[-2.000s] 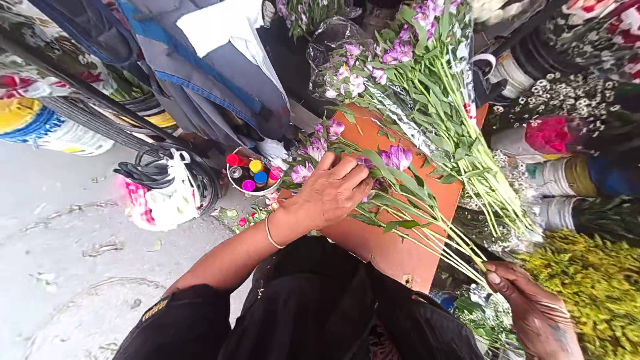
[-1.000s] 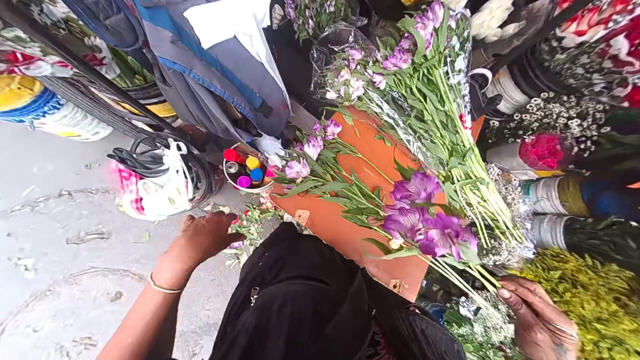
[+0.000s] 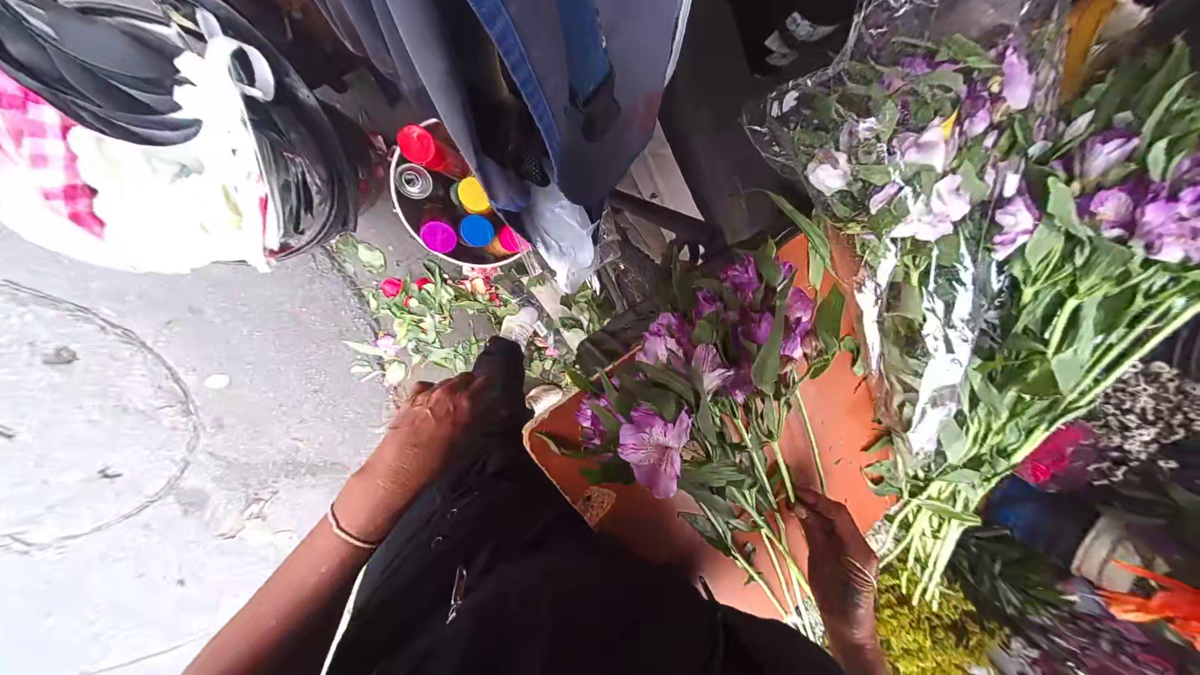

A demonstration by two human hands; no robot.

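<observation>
Purple alstroemeria stems lie over an orange board, their blooms toward the upper left. At the lower right of these stems, my right hand has its fingers closed around one or more of them; the exact grip is partly hidden. My left hand rests by the dark cloth over my leg, at the left of the board, its fingers partly hidden and no flower visible in it. A larger alstroemeria bunch in clear wrap lies at the right, over the board's edge.
A bucket of spray cans with coloured caps stands beyond my left hand. Cut leaves and petals litter the pavement beside it. A black bag with white plastic is at upper left, hanging grey-blue cloth at top centre, yellow flowers at lower right.
The view has shifted closer to the board. The stems in my right hand now lie with their blooms nearer the board's left side. My left hand has left the blooms it touched two seconds ago.
</observation>
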